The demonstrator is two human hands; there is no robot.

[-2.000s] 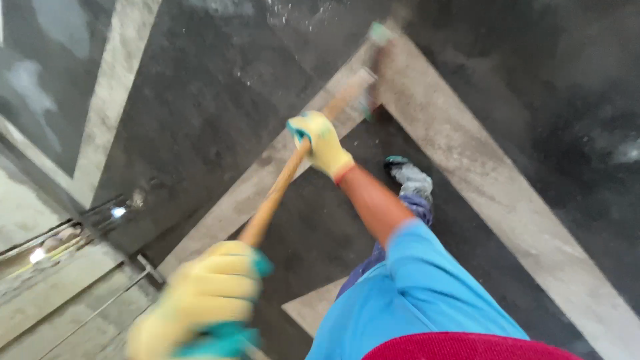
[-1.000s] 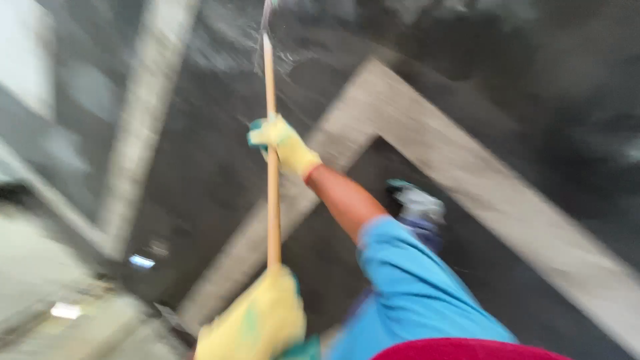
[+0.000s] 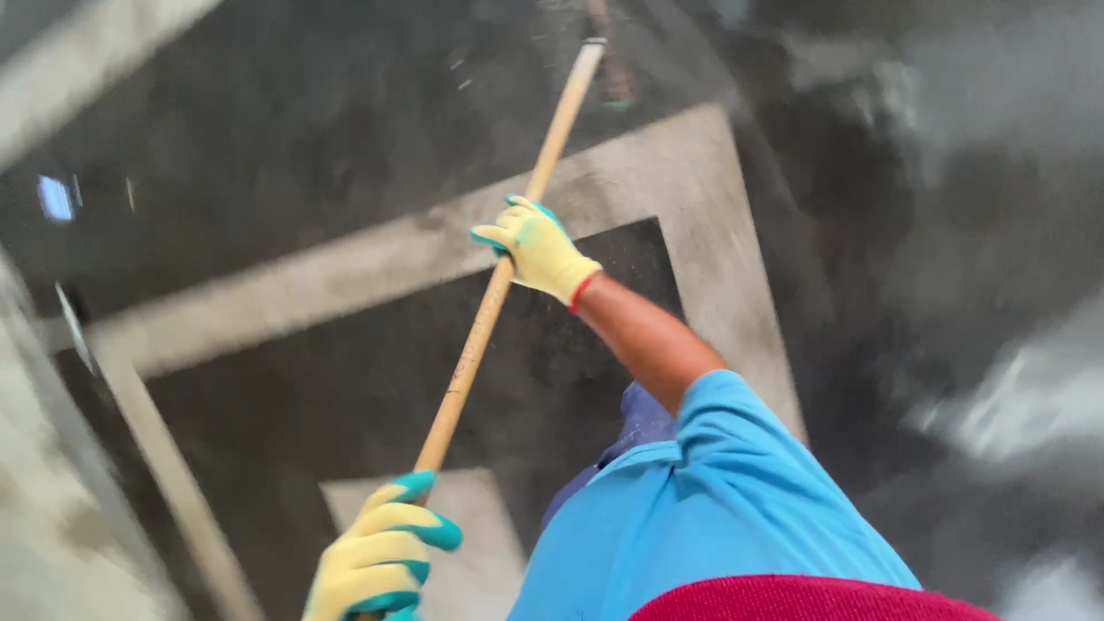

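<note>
A long wooden pole point(image 3: 474, 345) slants across the head view, from the lower left up to a pale end with a metal rim near the top. My left hand point(image 3: 384, 552), in a yellow knit glove with teal coating, grips its lower part. Farther up, my right hand point(image 3: 535, 246), in a matching glove with a red cuff, is closed around the middle. At the pole's far end, a blurred reddish tool head point(image 3: 617, 73) with a greenish tip lies over the dark floor; its exact kind cannot be told.
The dark, shiny floor point(image 3: 259, 181) has light bands point(image 3: 302, 293) set at angles. A pale surface with a straight edge point(image 3: 60, 414) runs along the left. Bright reflections show at right. My blue shirt and part of a trouser leg point(image 3: 642, 423) are below.
The pole has swung from slanting right to nearly upright, then to slanting right again, with both hands staying on it. The view has turned, and the shoe seen earlier is out of sight.
</note>
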